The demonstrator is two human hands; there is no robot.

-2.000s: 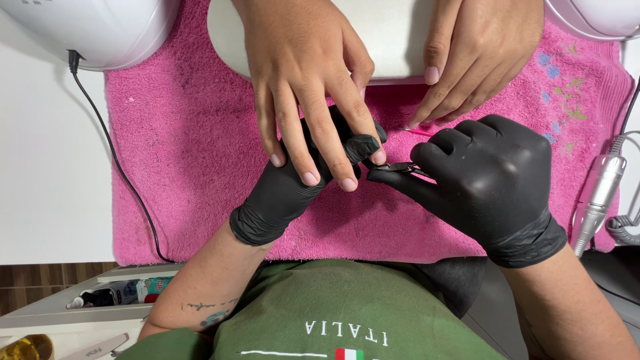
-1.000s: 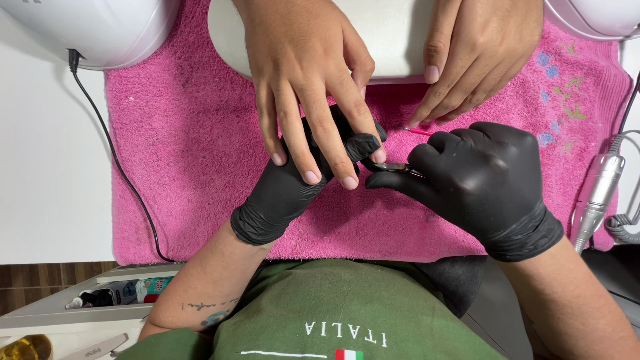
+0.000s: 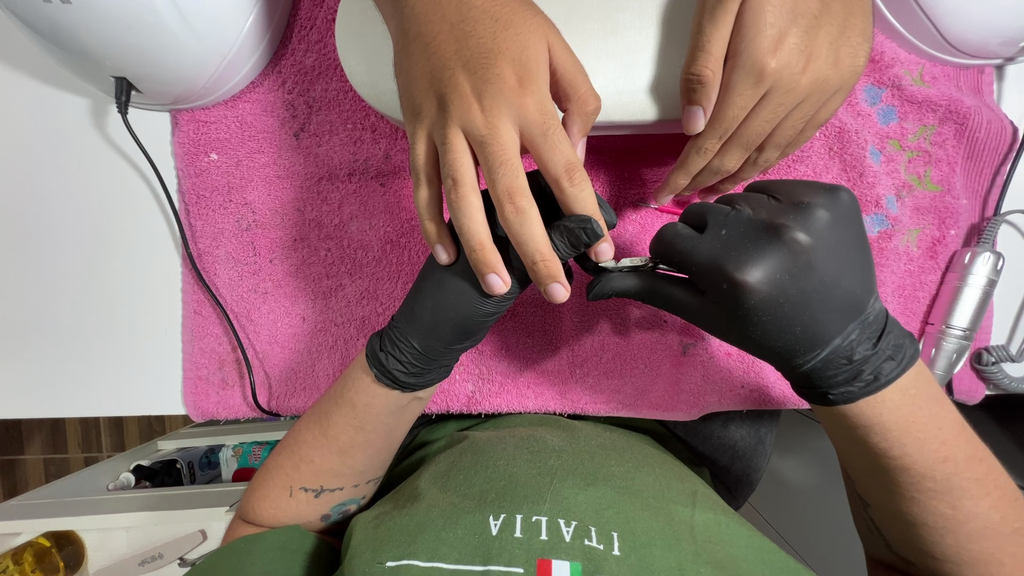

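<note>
My left hand, in a black glove, is under another person's hand and grips its index finger near the tip. My right hand, gloved in black too, is closed around metal cuticle nippers. Their jaws touch or nearly touch the nail edge of that index finger. The nipper handles are mostly hidden in my palm. The person's other hand rests at the upper right, its fingertips by a thin pink-handled tool on the pink towel.
A white armrest lies under the person's hands. White lamp-like devices stand at both upper corners, the left one with a black cable. A silver nail drill handpiece lies at the right. An open drawer with bottles is at the lower left, near a nail file.
My right hand has shifted slightly about the finger with the nippers in it. My left hand and the person's hands have stayed in place.
</note>
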